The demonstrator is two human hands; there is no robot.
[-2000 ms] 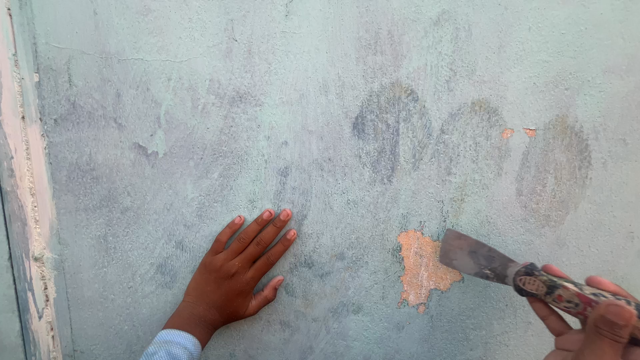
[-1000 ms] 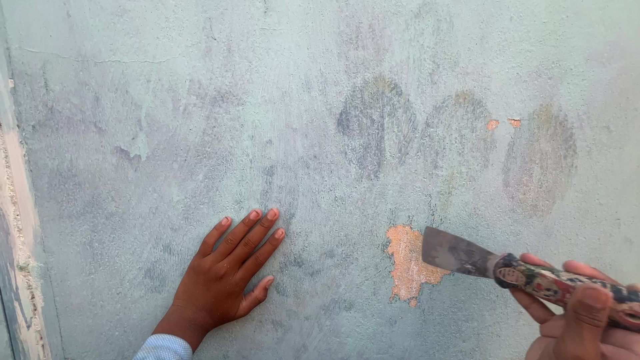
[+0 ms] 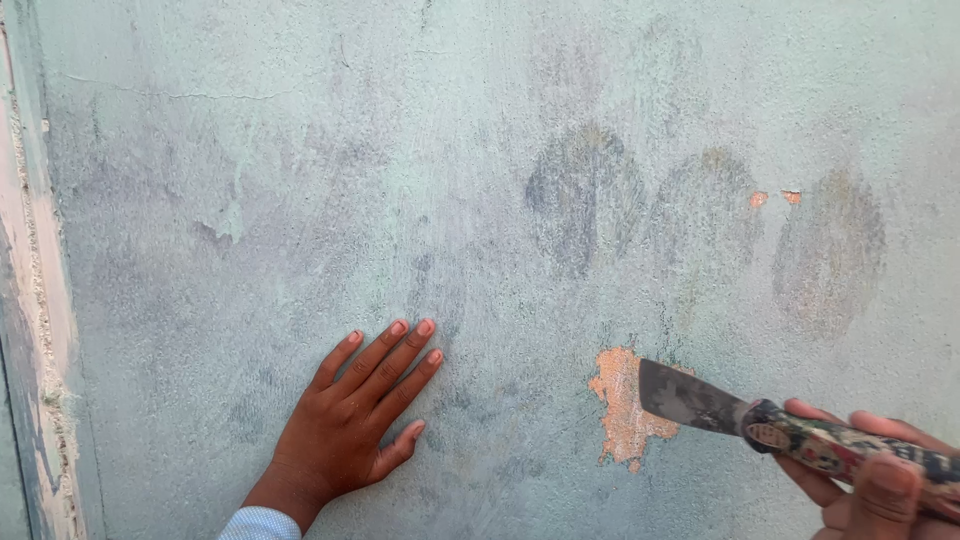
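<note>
My left hand [image 3: 352, 420] lies flat against the painted wall [image 3: 480, 187], fingers apart and pointing up and right, holding nothing. At the lower right, my right hand [image 3: 870, 472] is closed around the paint-stained handle of a putty knife [image 3: 694, 397]. Its metal blade points left and lies over a bare orange patch [image 3: 622, 405] with ragged edges, where the blue-green paint is off. The blade hides part of that patch. Whether the blade's edge presses on the wall cannot be told.
Two small orange chips [image 3: 759, 199] in the paint show at the upper right, among dark oval stains [image 3: 585, 199]. A rough, pale vertical strip [image 3: 45, 322] runs down the left side. A thin crack [image 3: 180, 95] crosses the upper left.
The bare orange patch reaches farther right around the blade than two seconds ago. My left hand stays flat on the wall, and the putty knife remains in my right hand.
</note>
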